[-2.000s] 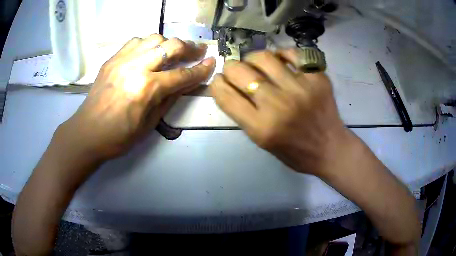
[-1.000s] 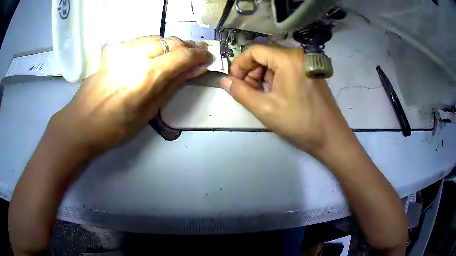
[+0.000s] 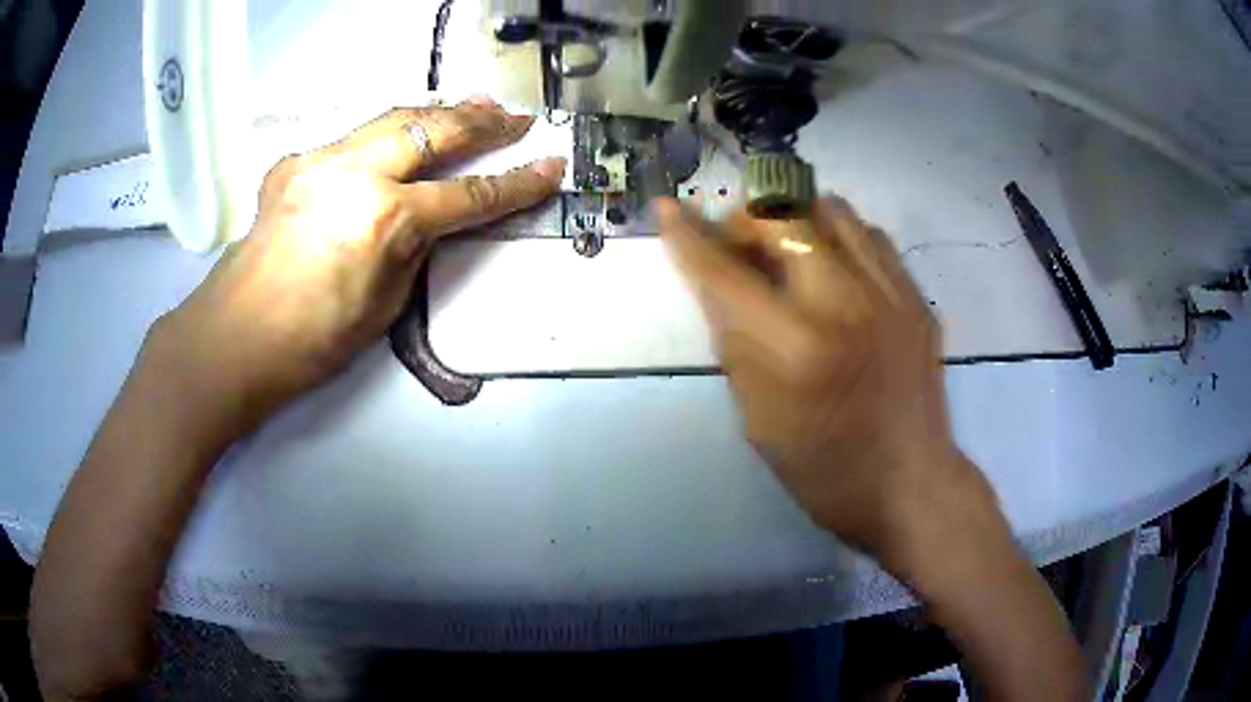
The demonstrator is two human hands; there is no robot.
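A long white template (image 3: 103,203) with handwriting at its left end runs under my left hand toward the presser foot (image 3: 600,172). My left hand (image 3: 343,226) lies on it with fingers spread, fingertips just left of the foot; it presses and does not grip. My right hand (image 3: 823,343) is blurred, just right of and below the foot; I cannot tell whether its fingers hold anything. The metal needle plate (image 3: 587,220) and a round screw show under the foot. A grey cloth end (image 3: 17,298) shows at the far left.
The machine head (image 3: 604,55) and its ribbed tension dial (image 3: 779,183) hang above my right hand. Black snips (image 3: 1059,274) lie on the bed at the right. A white lamp bar (image 3: 185,124) stands upper left. A dark curved piece (image 3: 436,370) sits at the bed's left corner.
My right hand has moved right and down from the foot. My left fingers have spread and moved slightly left. The needle plate and screw are now uncovered, and the grey cloth shows at the far left.
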